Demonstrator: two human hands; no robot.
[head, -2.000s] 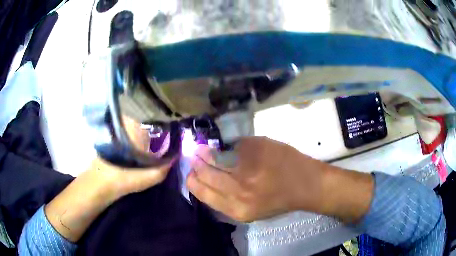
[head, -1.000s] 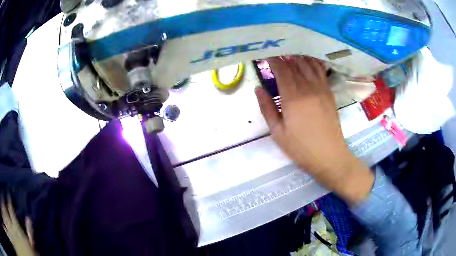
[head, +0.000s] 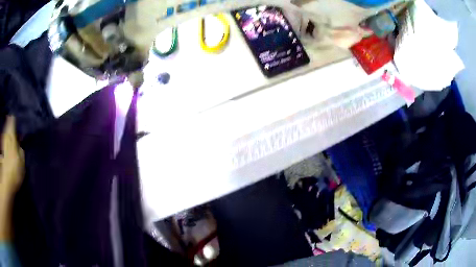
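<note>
The dark garment (head: 68,167) lies over the left part of the table and hangs over its front edge. A pale strip (head: 121,117) shows along it, running from under the needle area (head: 117,78), which glows pink-violet. My left hand (head: 10,161) is at the far left edge on the dark cloth, blurred and partly cut off; its grip cannot be made out. My right hand is not in view; only a grey-blue piece, perhaps my sleeve, shows at the bottom edge.
A lit smartphone (head: 272,41) lies behind the ruler tape (head: 313,122). Yellow (head: 214,34) and green (head: 166,41) loops lie near the machine head. A red packet (head: 372,54) and white cloth (head: 428,49) are at the right. Dark and blue cloths (head: 360,161) lie below the table.
My right hand has left the smartphone and gone out of view. The view has shifted, so the machine sits higher and more floor shows. My left hand now appears higher at the left edge.
</note>
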